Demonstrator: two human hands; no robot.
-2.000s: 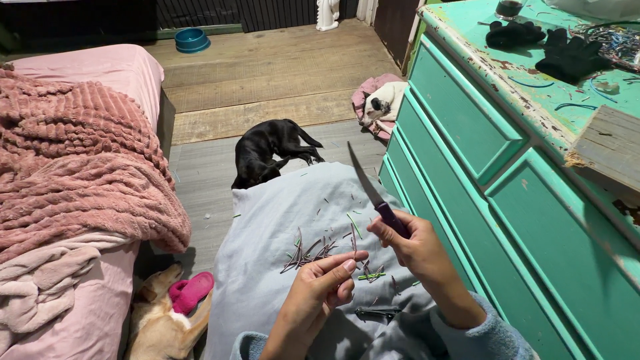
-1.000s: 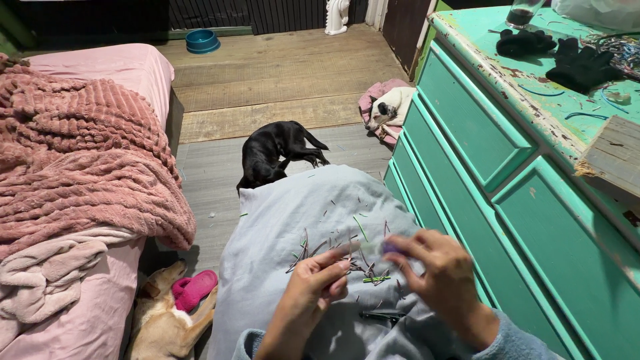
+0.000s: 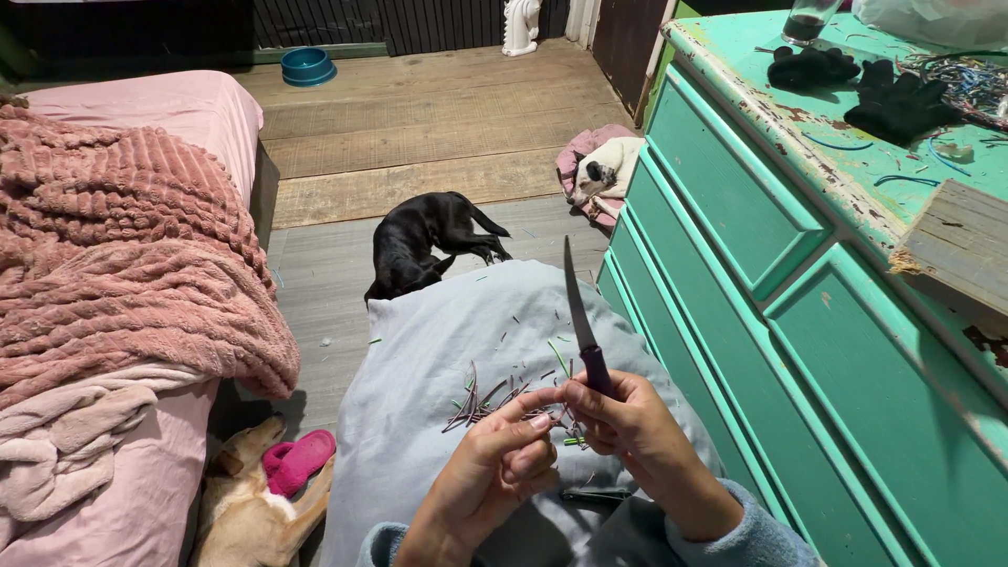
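My right hand (image 3: 622, 413) is closed around the dark purple handle of a knife (image 3: 580, 303), its narrow blade pointing up and away. My left hand (image 3: 504, 457) meets it, thumb and forefinger pinched together; a thin reddish strand seems to run between the two hands, too fine to be sure which fingers grip it. Beneath them, a pale grey-blue cloth (image 3: 425, 378) covers the lap, strewn with strips of wire insulation (image 3: 480, 405), mostly dark purple with some green. A small black tool (image 3: 596, 497) lies on the cloth below the hands, partly in shadow.
A teal dresser (image 3: 732, 315) on the right holds black gloves (image 3: 898, 102), a wire tangle (image 3: 965, 87), a glass (image 3: 807, 22) and a wood block (image 3: 957, 240). A black dog (image 3: 425, 236), a white dog (image 3: 618, 165) and a tan dog (image 3: 252, 520) lie around. A bed (image 3: 169, 102) stands left.
The knife pointed up to the left two seconds ago, blurred one second ago, and now stands nearly upright. My right hand has come in against my left fingertips.
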